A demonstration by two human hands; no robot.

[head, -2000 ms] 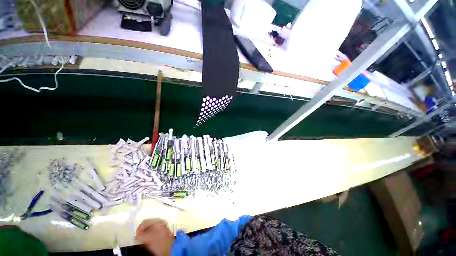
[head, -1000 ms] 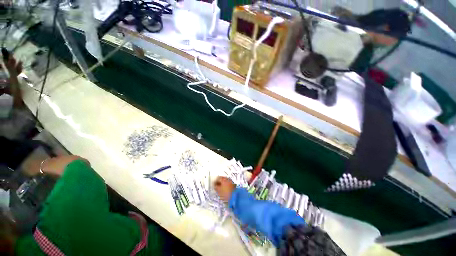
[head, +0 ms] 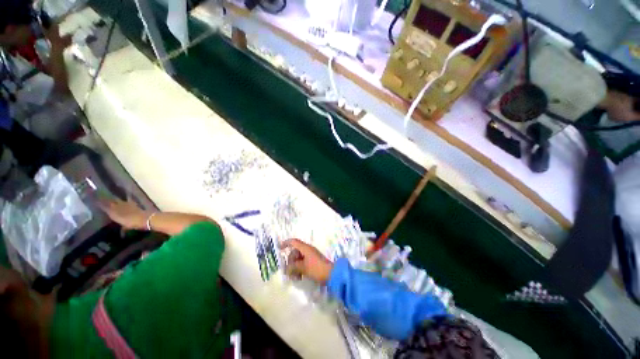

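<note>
My right hand, in a blue sleeve, is over the worktop, bent down at white strips just right of a small group of green-black sticks. Its fingers are blurred, and I cannot tell whether they grip anything. Blue-handled pliers lie left of the sticks. Tiny silver-grey parts lie in a pile behind the hand and a wider scatter farther left. A heap of white strips lies right of the hand. My left hand is out of the picture.
A coworker's green sleeve and bare forearm reach along the left near edge, beside a clear plastic bag. A brown stick with a reddish end leans across the dark green belt. A yellowish instrument box stands on the shelf.
The view has swung left since the earlier frames. My right hand has moved from the white heap toward the small group of sticks. The coworker's forearm now reaches out to the left.
</note>
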